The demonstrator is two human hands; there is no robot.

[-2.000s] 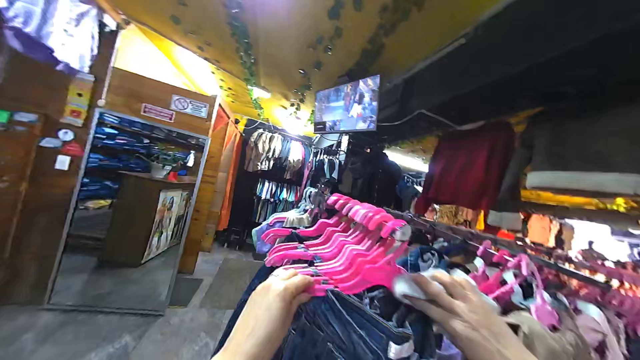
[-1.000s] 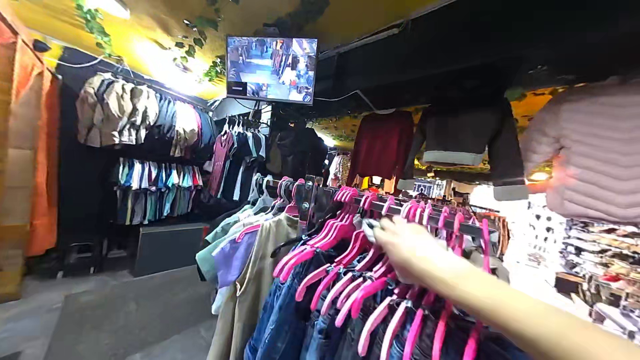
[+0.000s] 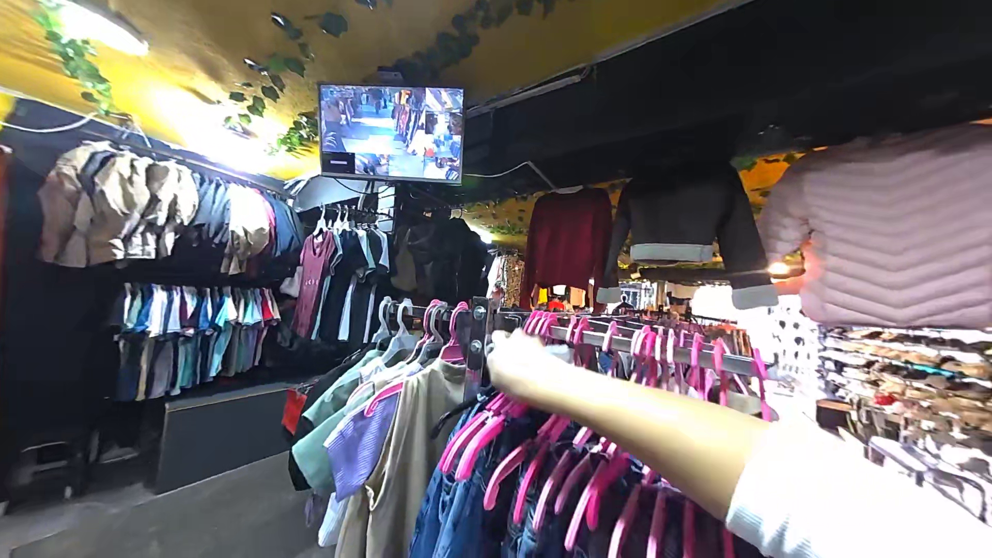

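Observation:
My right hand (image 3: 518,358) reaches in from the lower right, in a white sleeve, and is at the rail (image 3: 620,341) beside its dark metal upright (image 3: 477,341). Its fingers are turned away and blurred, so what they hold cannot be told. Pink hangers (image 3: 484,442) with blue jeans (image 3: 449,496) hang just below and to the right of it. Left of the upright hang a beige garment (image 3: 411,457), a purple striped garment (image 3: 360,442) and green garments on pink and grey hangers. My left hand is out of view.
Shirts (image 3: 201,310) and jackets (image 3: 116,201) hang on the back left wall above a dark low box (image 3: 225,438). A screen (image 3: 391,133) is mounted near the ceiling. A maroon sweater (image 3: 567,240) and a pink quilted jacket (image 3: 899,232) hang at the right, above shelves of shoes (image 3: 907,372).
The view has turned right since two seconds ago. Both hands were at the bunched pink hangers then; now only the right one shows, at the rail by the upright.

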